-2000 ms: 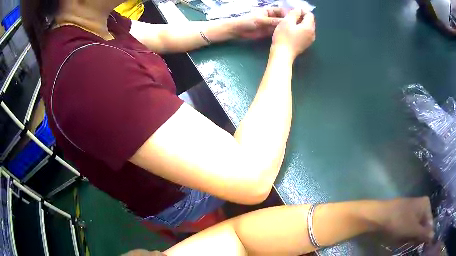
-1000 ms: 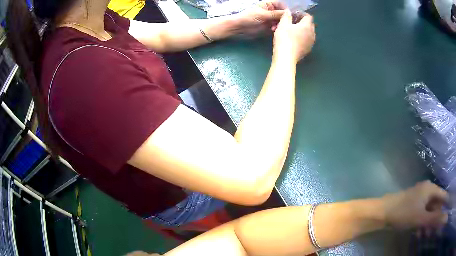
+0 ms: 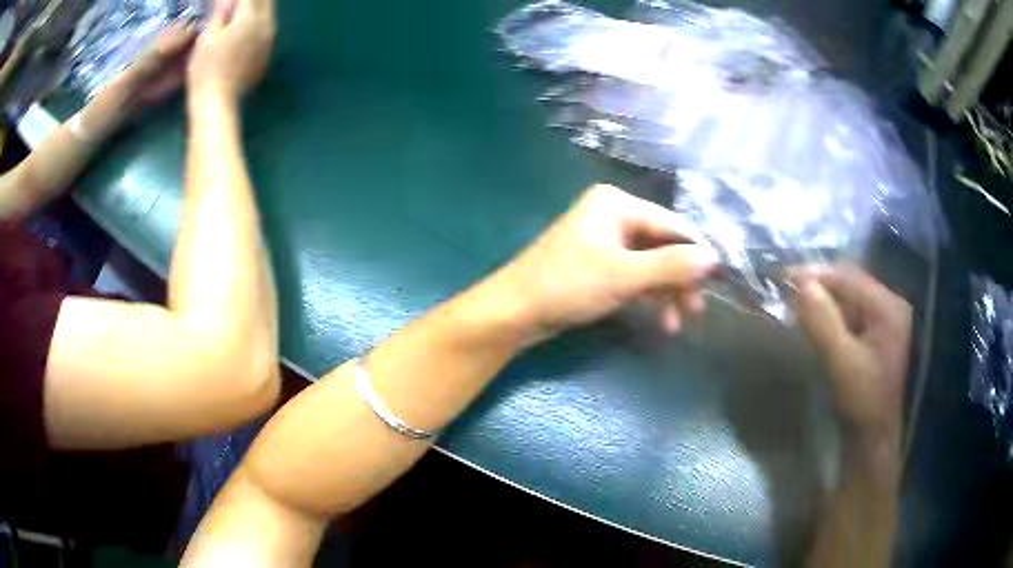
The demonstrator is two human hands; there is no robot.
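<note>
My left hand (image 3: pixel 605 266), with a bracelet on the wrist, is at the centre. Its thumb and fingers pinch one side of a clear bag (image 3: pixel 755 286). My right hand (image 3: pixel 861 333) is blurred; its thumb and finger are at the bag's other side and pinch it. Glare and blur hide whether anything is inside the bag. A large fanned pile of shiny clear bags (image 3: pixel 766 133) lies on the green bench just beyond my hands.
A neighbour's forearm (image 3: pixel 217 200) and hands are at the left, by another heap of clear bags (image 3: pixel 117 44). A smaller clear-bag heap (image 3: pixel 992 344) lies at the right edge. Thin yellow-green strips (image 3: pixel 989 166) lie upper right. The curved bench edge (image 3: pixel 555 496) runs below.
The view has swung to the right. The neighbour now shows only at the left. My right hand has come into view, and a clear bag is now between my hands.
</note>
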